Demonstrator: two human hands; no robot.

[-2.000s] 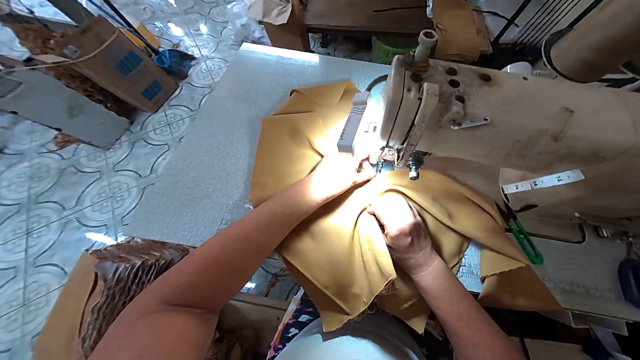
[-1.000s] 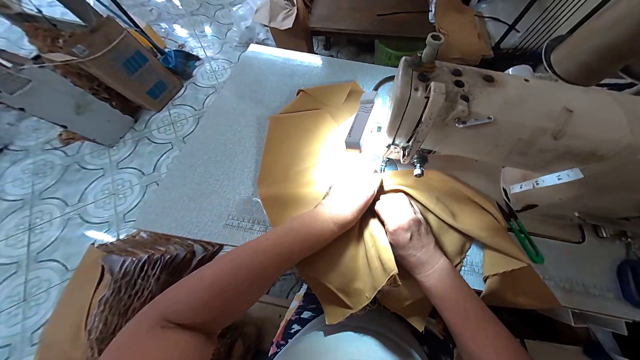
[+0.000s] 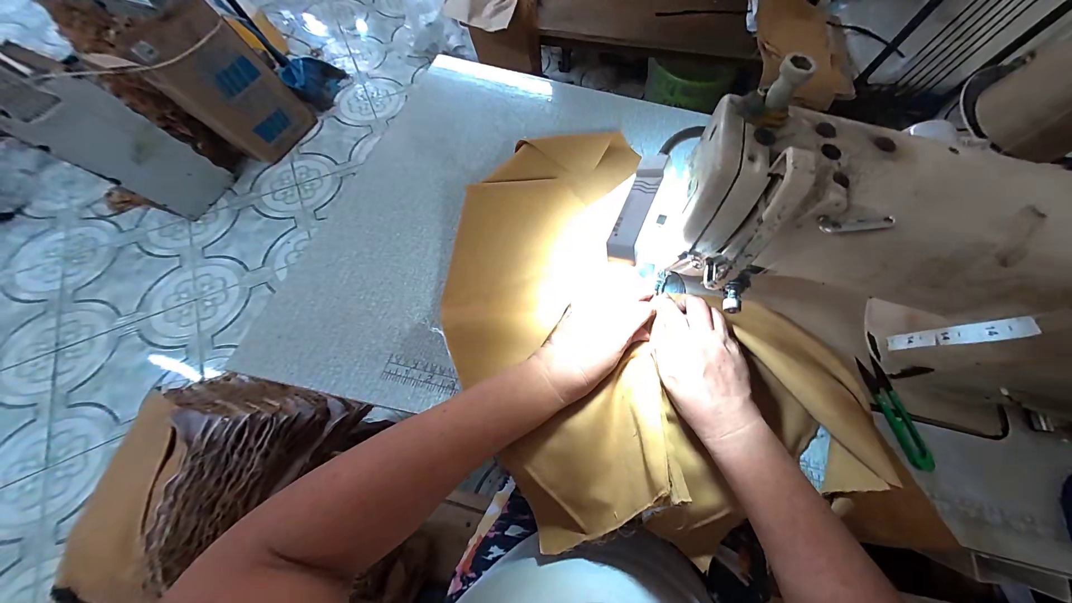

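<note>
Tan fabric lies folded across the table, under and around both hands, with its frayed lower edge over my lap. My left hand holds the fabric just in front of the needle area of a sewing machine; glare washes out part of its fingers. Beside it, almost touching, my right hand grips a gathered fold of the same fabric. A grey lamp unit on the machine's head lights the spot brightly. Whether the needle is in the cloth cannot be told.
Green-handled thread snips lie right of the fabric. A white measuring strip is on the machine. The grey table extends left, with a ruler marking near its front edge. Below stands a stack of brown pieces; a cardboard box is at upper left.
My left hand has come back from beside the needle area toward my body and now meets my right hand. The right hand's fingers have moved up close to the needle area.
</note>
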